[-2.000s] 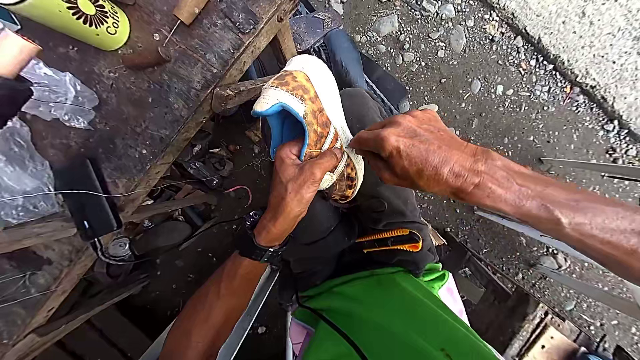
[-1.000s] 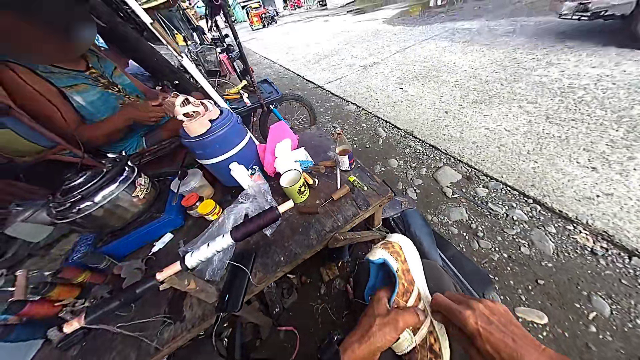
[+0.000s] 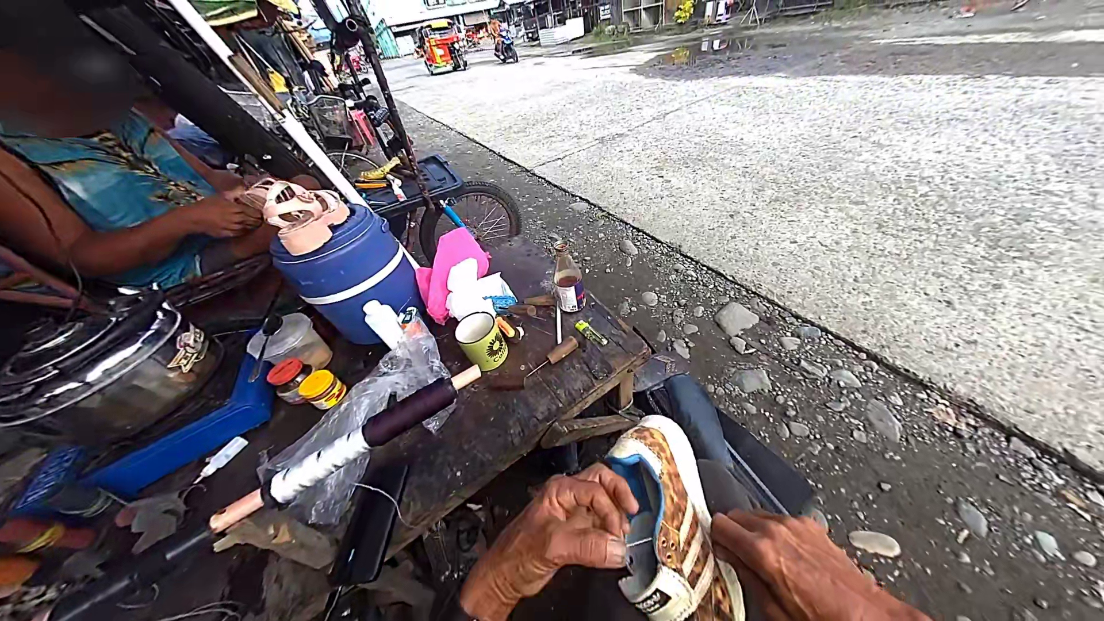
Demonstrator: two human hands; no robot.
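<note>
A leopard-print sneaker [image 3: 677, 517] with a white sole and blue lining lies tilted over the lap. My left hand [image 3: 565, 535] is at the shoe's opening, thumb and fingertips pinched together, with a short piece of pale thread showing between them and the lining. My right hand [image 3: 798, 561] is on the sole side, its fingers curled against the shoe; whether it holds a tool there is hidden. On the wooden bench, near its corner, lies an awl with a wooden handle [image 3: 562, 349]. A rod wound with white and dark thread [image 3: 410, 414] slants across the bench.
The bench [image 3: 509, 414] also bears a green mug [image 3: 483, 341], a glass bottle [image 3: 568, 280], a blue jug [image 3: 349, 272] with pale sandals on top, jars and plastic bags. A person [image 3: 112, 198] sits at the left. Gravel and stones [image 3: 737, 319] border the concrete road at the right.
The view has swung up toward the bench and road. My left hand has moved from gripping the shoe's side to its opening, fingertips pinched. My right hand stays by the sole.
</note>
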